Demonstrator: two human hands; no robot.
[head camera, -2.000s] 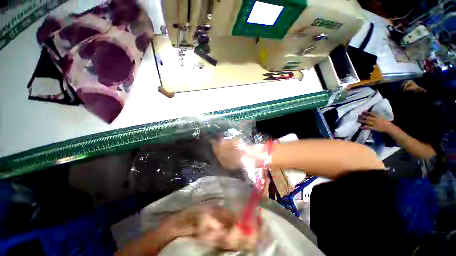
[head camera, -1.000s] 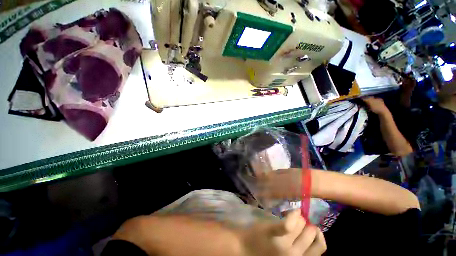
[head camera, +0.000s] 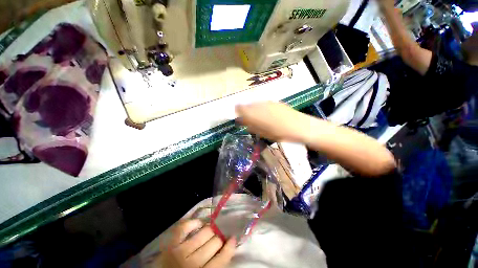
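My left hand (head camera: 202, 246) grips the red-edged mouth of a clear plastic bag (head camera: 230, 170) over my lap. The bag looks mostly see-through; I cannot tell whether anything is in it. My right hand (head camera: 255, 119) is outside the bag, just above it at the table's green front edge. Its fingers are blurred and bent, and I cannot tell if they hold something small. A cream sewing machine (head camera: 293, 39) with a lit white screen stands behind.
Pale panels with maroon shapes (head camera: 57, 107) lie left of the machine, with a black piece beside them. Red-handled snips (head camera: 270, 77) lie on the machine bed. An open tray (head camera: 330, 57) is at the table's right end. White and black fabric (head camera: 361, 99) lies beyond it, near another person's arm (head camera: 406, 39).
My right hand has come out of the bag and moved up to the table edge. My left hand has moved left, still holding the bag's red edge. The view has shifted.
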